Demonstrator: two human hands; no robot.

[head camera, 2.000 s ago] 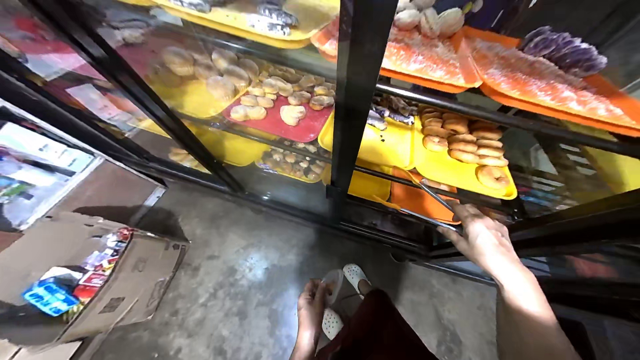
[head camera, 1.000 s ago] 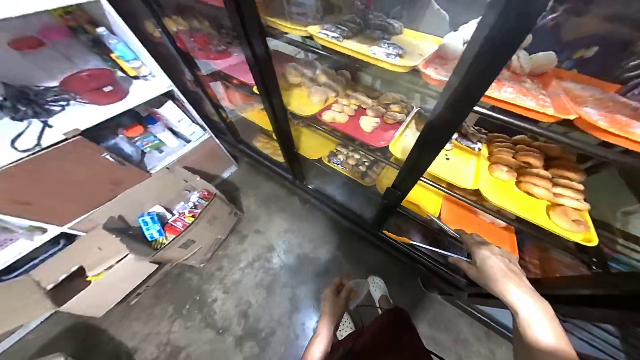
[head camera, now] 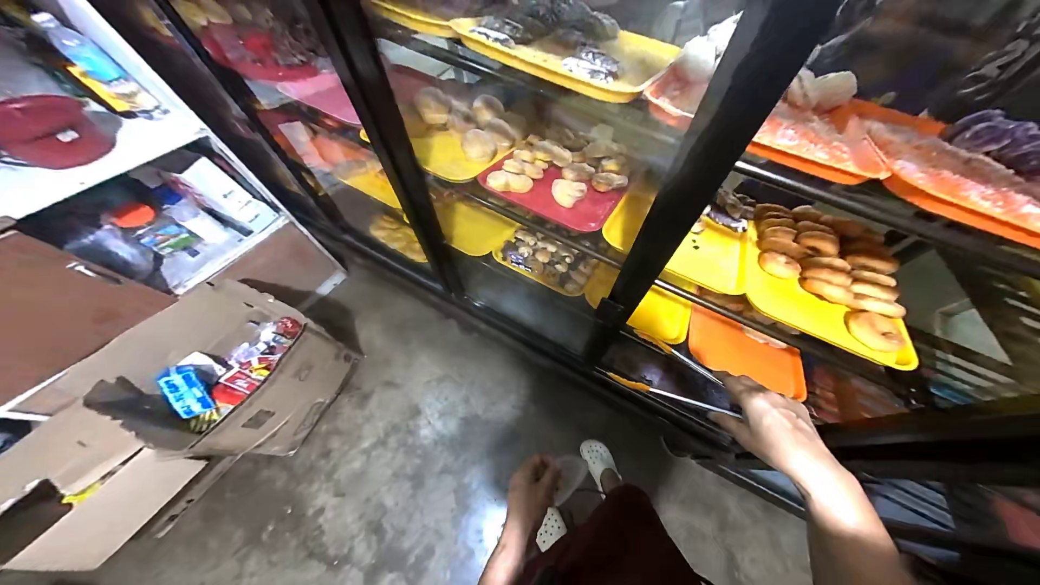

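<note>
My right hand grips metal tongs with orange-yellow tips, which are spread apart near the display case's lower front edge. Just beyond the tongs lies an orange tray on a low shelf. Above it a yellow tray holds rows of ring-shaped breads. My left hand hangs low over the floor, its fingers closed on a clear, translucent item, perhaps a plastic bag or lid. Left of the black door frame, a red tray bears small pale and brown breads.
A cardboard box with colorful packages stands on the concrete floor at left. Beside it are white shelves with assorted goods. The black frame of the glass case crosses the view. Orange trays of pastries sit on the upper shelf.
The view has swung left, showing more of the shelves and box. The tongs, more closely aligned two seconds ago, are now spread with both tips visible. My left hand stays low with the clear item.
</note>
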